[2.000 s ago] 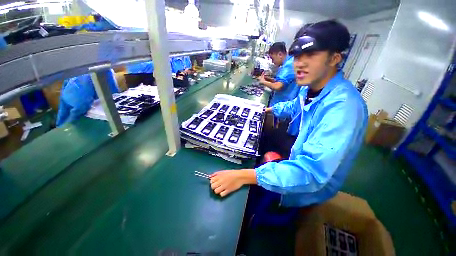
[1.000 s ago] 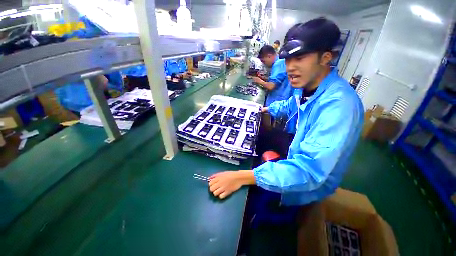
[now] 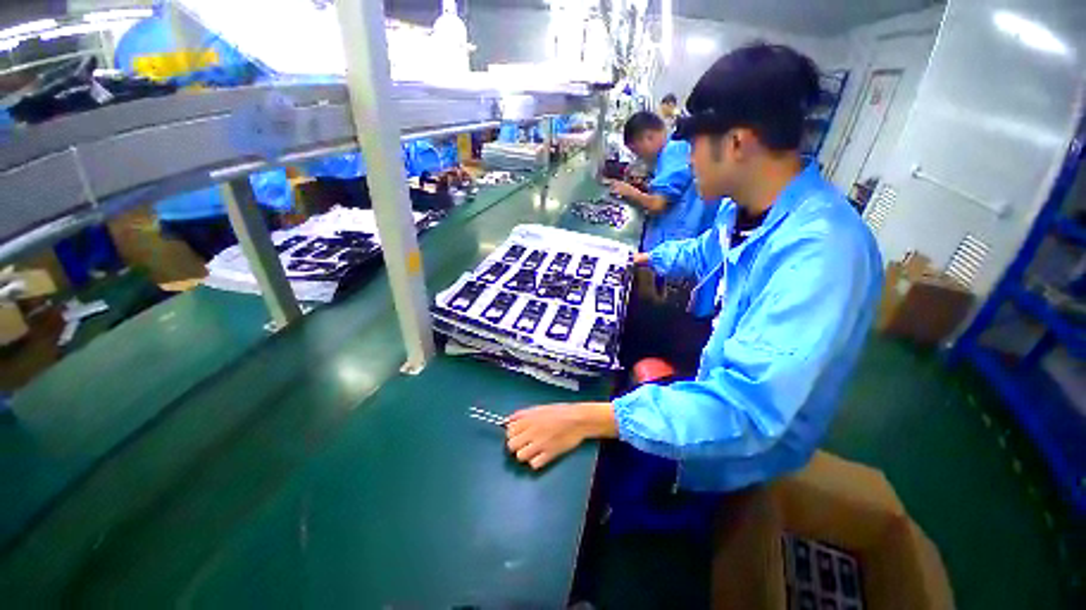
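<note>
Neither of my hands is in view. Nearest in front of me is the green bench top point(image 3: 393, 500). A neighbouring worker's hand point(image 3: 548, 435) rests on it near the edge and holds thin silver tweezers point(image 3: 487, 416), tips pointing left. Beyond it, a stack of white trays point(image 3: 486, 281) carries rows of black phones on top. The worker's other hand is at the far right side of the stack, partly hidden.
A pale post point(image 3: 393, 191) rises from the bench left of the stack. Another tray of phones point(image 3: 312, 250) lies across the line. A grey shelf point(image 3: 143, 131) runs overhead. An open carton point(image 3: 762, 536) with phone trays stands at lower right. More workers sit farther along.
The neighbouring worker's head has turned away from me towards the line. The view has shifted slightly. The hand with the tweezers stays on the bench.
</note>
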